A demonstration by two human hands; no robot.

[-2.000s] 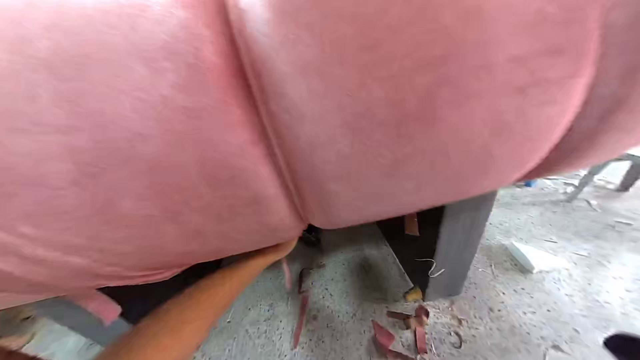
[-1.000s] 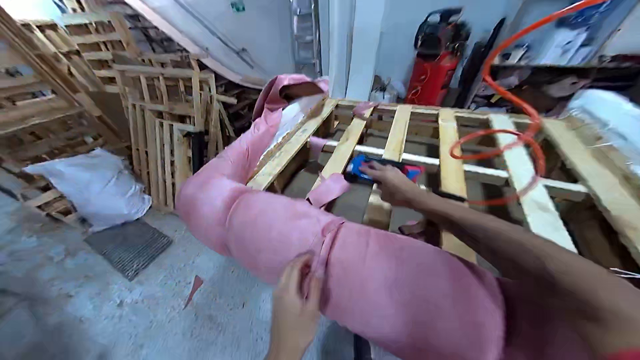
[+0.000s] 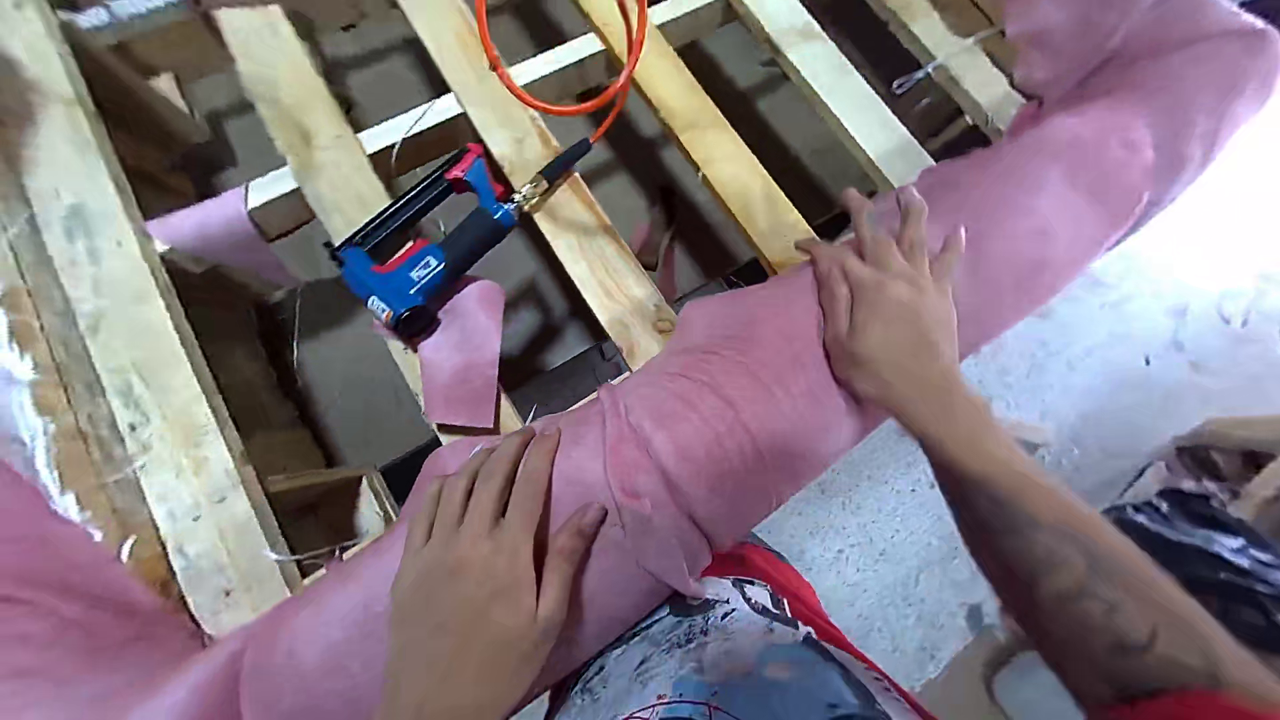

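A padded rail covered in pink fabric [image 3: 740, 420] runs diagonally across the wooden frame. My left hand [image 3: 490, 560] lies flat on its near left part, fingers slightly spread. Further along to the right, my right hand [image 3: 890, 310] presses on the same cover with its fingers spread over the inner edge. Between the hands the fabric is wrinkled, with a folded seam [image 3: 630, 480]. A blue and black pneumatic staple gun [image 3: 425, 245] rests on the slats, touched by neither hand. Under its lower end is a loose pink fabric strip [image 3: 462, 350].
Wooden slats [image 3: 590, 250] with gaps between them span the frame. An orange air hose [image 3: 570, 108] loops over them from the staple gun. Another pink strip [image 3: 225, 235] hangs at the left. Pale floor [image 3: 1130, 350] lies beyond the rail, with a dark bundle [image 3: 1200, 550] at right.
One second ago my right hand was on the staple gun; now it has let go and lies on the pink cover. My left hand has flattened on the cover. The view has swung considerably.
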